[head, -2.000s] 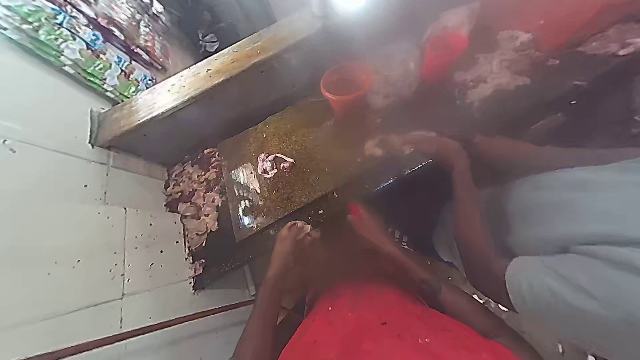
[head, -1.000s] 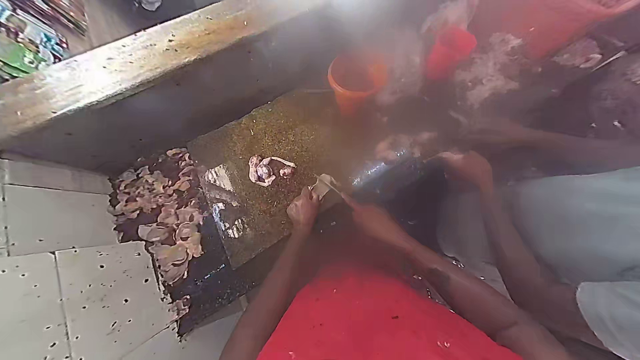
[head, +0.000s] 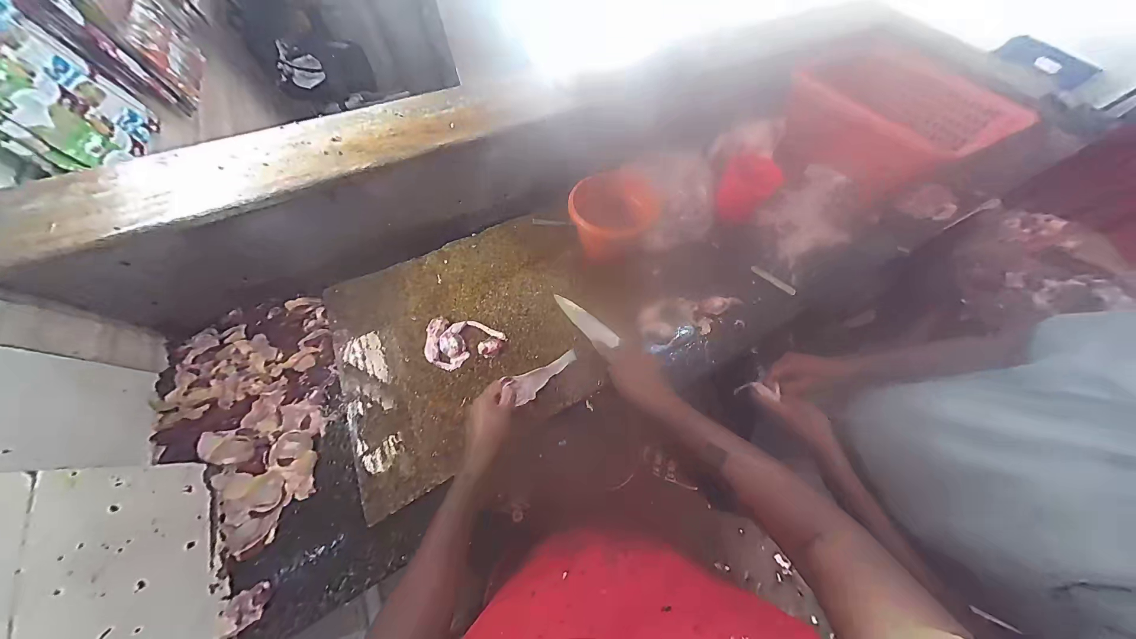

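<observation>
My left hand [head: 493,410] grips a pale piece of raw meat [head: 540,379], which extends up and right over the near edge of a brown stone slab [head: 479,266]. In my right hand [head: 641,377] is a kitchen knife [head: 586,321], its blade pointing up and left above the slab, apart from the held piece. A small curled piece of raw meat [head: 448,344] lies on the slab, beyond my left hand. Many thin raw pieces [head: 266,426] are heaped left of the slab. Haze blurs the right side of the view.
An orange plastic bucket [head: 614,213] stands at the slab's far right corner, near a red container [head: 747,185] and a red crate [head: 905,115]. A low wall with a ledge [head: 266,169] runs behind. Close on my right, a co-worker's hands [head: 794,390] hold a small piece.
The knife blade has separated from the piece in my left hand, where the two were close together a second ago. The co-worker's hands have moved nearer to the counter's front edge.
</observation>
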